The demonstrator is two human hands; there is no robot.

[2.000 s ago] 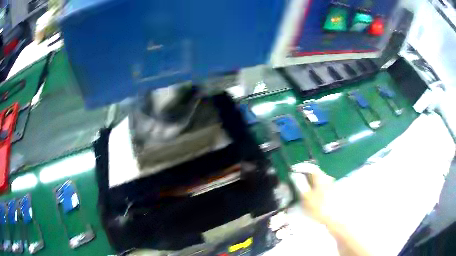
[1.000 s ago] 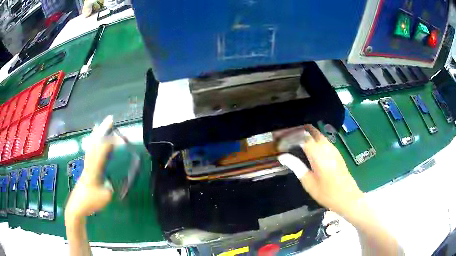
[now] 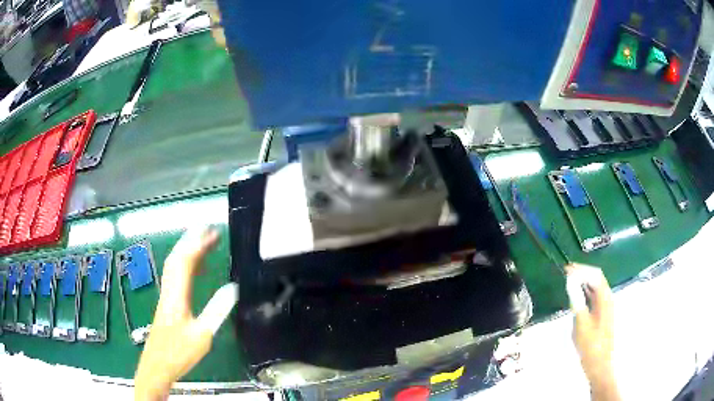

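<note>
The bench press has a blue head point(image 3: 391, 63) over a black base point(image 3: 352, 329). Its grey metal ram point(image 3: 380, 196) is down over the fixture, which is mostly hidden; a thin orange-brown and pale strip shows in the gap. My left hand point(image 3: 184, 313) is left of the base, fingers apart and empty, beside a phone middle frame point(image 3: 139, 266) lying on the green surface. My right hand point(image 3: 591, 321) is right of the base, its fingertips closed on the lower end of a tilted phone middle frame point(image 3: 534, 218) with a blue patch.
Several frames lie in a row at left point(image 3: 70, 290); others lie at right point(image 3: 578, 200). A red tray point(image 3: 35, 188) is far left. A black tray point(image 3: 599, 131) and the lit control panel point(image 3: 626, 55) are upper right. A red button point(image 3: 412, 393) is on the base front.
The ram has come down over the fixture. My left hand no longer holds a frame. My right hand has moved from the fixture out to the right and has taken hold of a frame.
</note>
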